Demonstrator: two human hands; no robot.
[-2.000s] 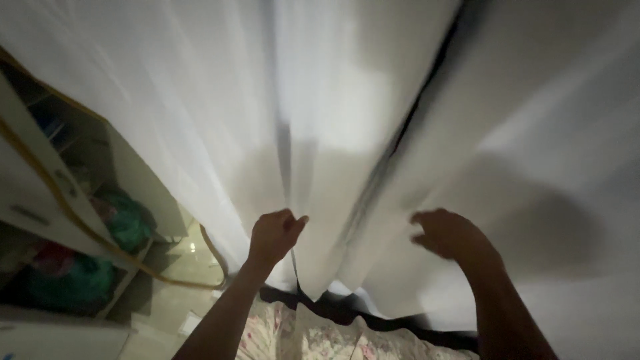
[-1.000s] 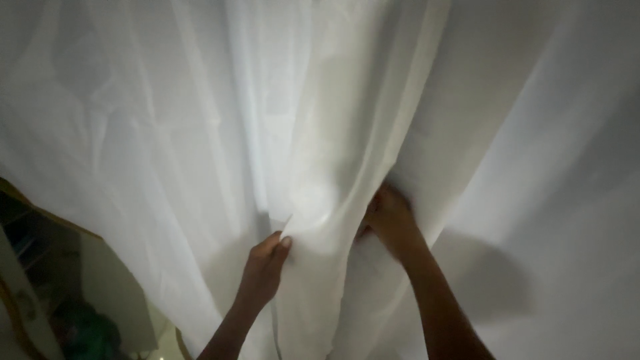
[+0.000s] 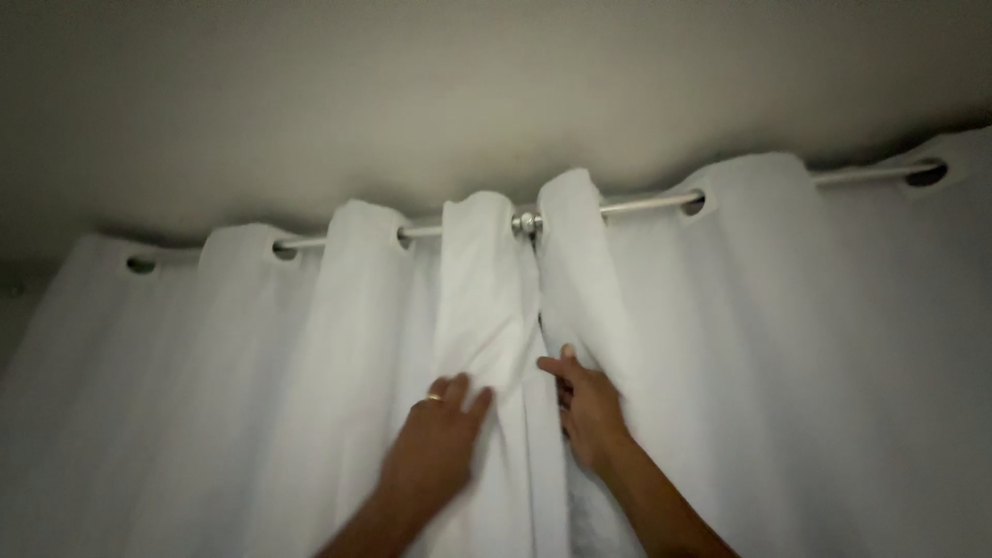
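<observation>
White grommet curtains hang from a metal curtain rod (image 3: 647,204), with the left curtain panel (image 3: 372,310) and the right curtain panel (image 3: 697,325) coming together near the middle. My left hand (image 3: 442,434), a ring on one finger, lies against the left panel's inner fold with its fingers spread. At the inner edge of the right panel is my right hand (image 3: 589,403), its thumb up and index finger extended toward the gap; its other fingers are partly hidden, and whether they pinch fabric I cannot tell.
The ceiling (image 3: 465,93) is close above the rod. Small round metal fittings (image 3: 528,223) show on the rod between the two panels. Dark grommet holes (image 3: 140,266) line the curtain tops.
The view has swung up from the lower curtain to the rod. My hands have moved up the curtain; my left hand, pinching the fabric edge a second ago, now has its fingers spread.
</observation>
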